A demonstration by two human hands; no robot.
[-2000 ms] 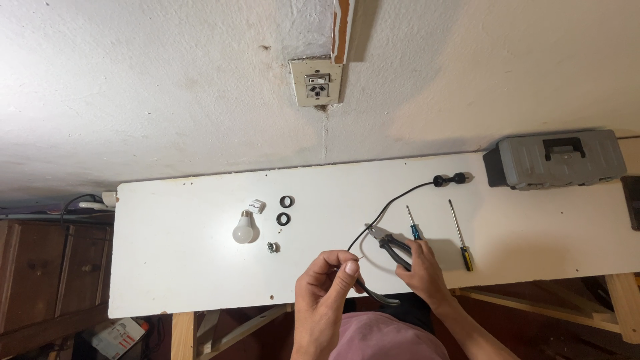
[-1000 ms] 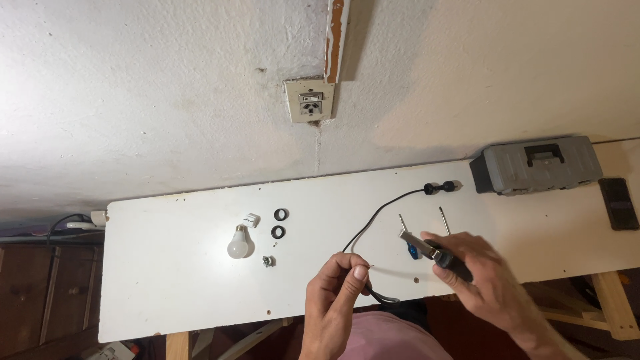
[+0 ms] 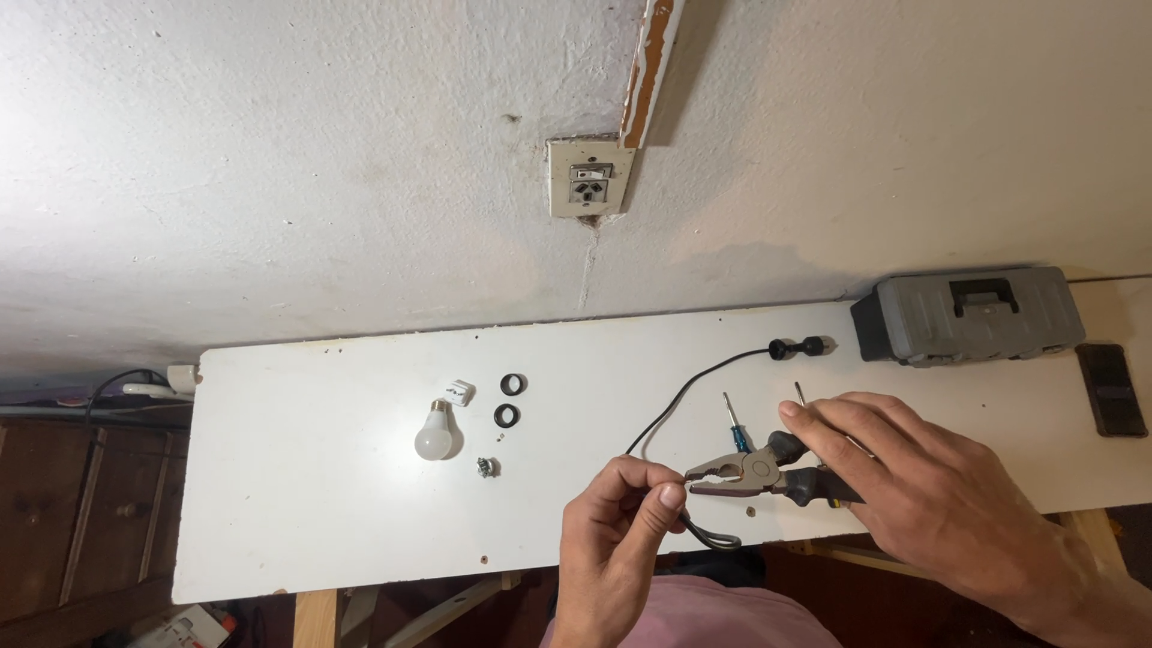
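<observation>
My left hand (image 3: 621, 540) pinches the end of a black electrical cable (image 3: 688, 387) between thumb and fingertips; a loop of it hangs below. My right hand (image 3: 927, 490) holds combination pliers (image 3: 742, 472) with black grips, jaws parted right beside the left fingertips. The cable runs up to black socket parts (image 3: 796, 347). Behind the pliers lies a blue-handled screwdriver (image 3: 735, 425); another screwdriver (image 3: 799, 392) is mostly hidden by my right hand. On the left lie a light bulb (image 3: 434, 434), a white piece (image 3: 459, 392), two black rings (image 3: 512, 385) and a small metal part (image 3: 486, 467).
A grey toolbox (image 3: 976, 315) stands at the table's back right, with a dark phone (image 3: 1112, 390) beside it. The white tabletop (image 3: 333, 468) meets the wall, which bears a socket and switch plate (image 3: 592, 178). Wooden drawers (image 3: 81, 513) stand at the left.
The right hand first had the pliers near the cable, then held them farther right and raised; now their parted jaws are back beside the left fingertips. The left hand still pinches the cable.
</observation>
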